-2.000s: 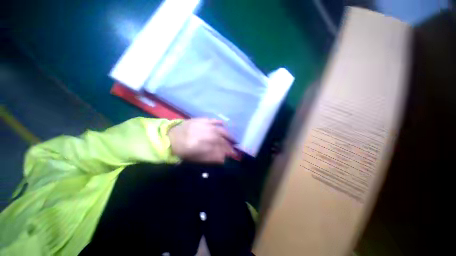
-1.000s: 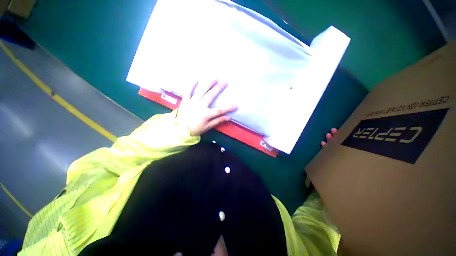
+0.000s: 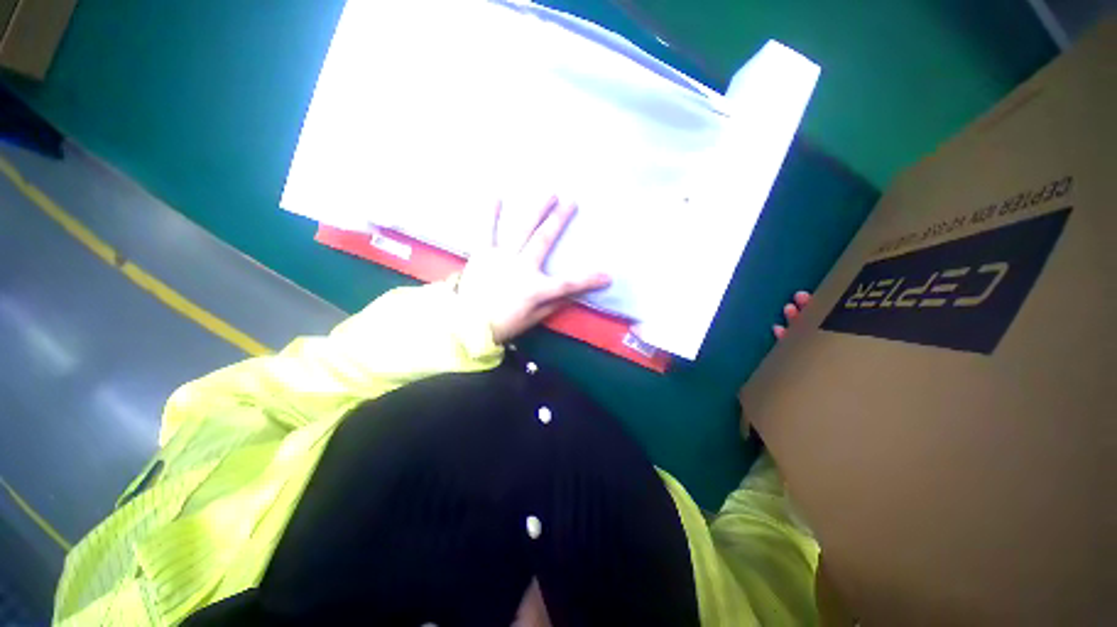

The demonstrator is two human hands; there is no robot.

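Note:
A wrapped flat slab in a whitish protective sleeve (image 3: 588,159), glaring white, lies in front of me with a thick white foam end cap (image 3: 750,196) on its right side. A red flat box (image 3: 594,327) with small white labels shows under its near edge. My left hand (image 3: 527,279) rests flat on the sleeve's near edge, fingers spread. A large brown mailer carton (image 3: 943,465) with a dark CEPTER label stands tilted at the right. My right hand (image 3: 793,315) shows only as fingertips at the carton's left edge; the carton hides the rest.
The green bench top (image 3: 196,135) lies under the slab. A brown carton edge (image 3: 37,34) shows at the top left. Grey floor with yellow lines (image 3: 147,284) is at the left.
Since two seconds ago, the carton has turned from its printed side panel to its labelled face, and my left hand has opened flat on the sleeve. The last second shows only a slight view shift.

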